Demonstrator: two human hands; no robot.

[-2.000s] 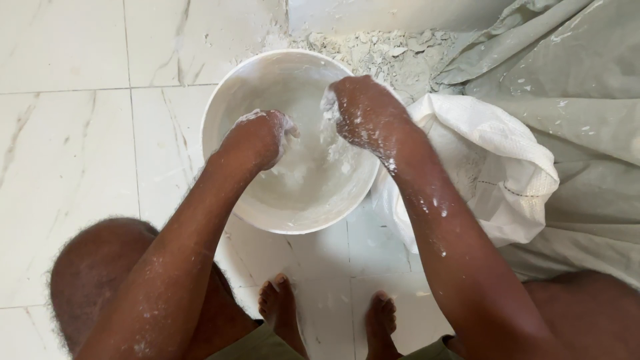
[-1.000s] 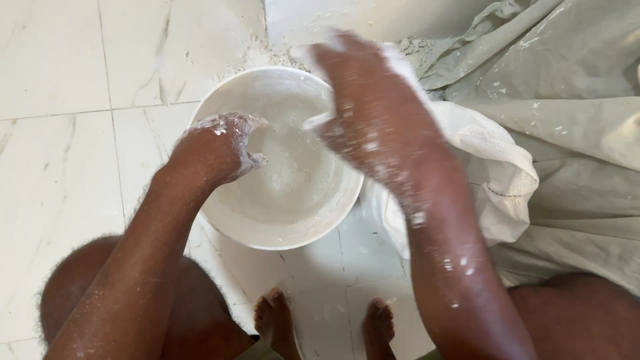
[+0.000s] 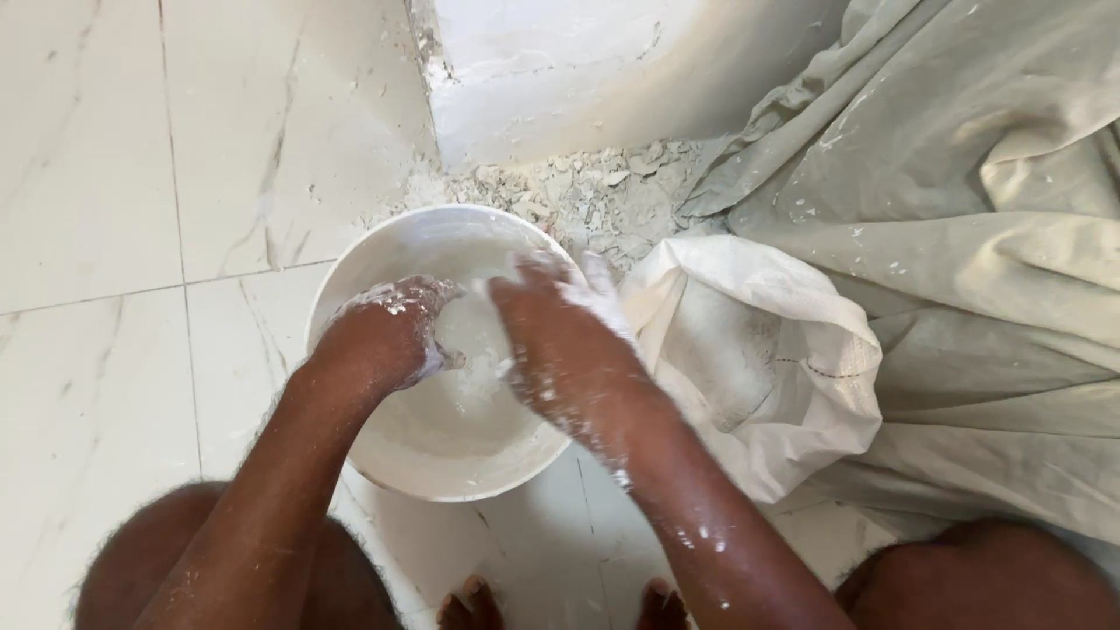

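Observation:
A white plastic bucket (image 3: 455, 477) stands on the floor between my knees, with cloudy whitish liquid and white lumps (image 3: 472, 376) in it. Over its left side is my left hand (image 3: 394, 328), coated in white powder, thumb and fingers apart around nothing. My right hand (image 3: 564, 337), motion-blurred and powdery, is above the bucket's right side with its fingers spread and nothing seen in them. Just right of the bucket, an open white woven sack (image 3: 840, 350) with a rolled-down rim holds pale powder (image 3: 717, 350).
Flaked plaster debris (image 3: 612, 188) lies behind the bucket, against the base of a white wall (image 3: 560, 79). A greyish, paint-spotted drop cloth (image 3: 980, 289) spreads along the right. Marble-patterned floor tiles (image 3: 87, 367) extend on the left. My bare feet (image 3: 472, 604) are below the bucket.
My right hand, raised large and blurred at the bucket's upper right one second ago, is now lower over the bucket's right side. My left hand stays over the left side.

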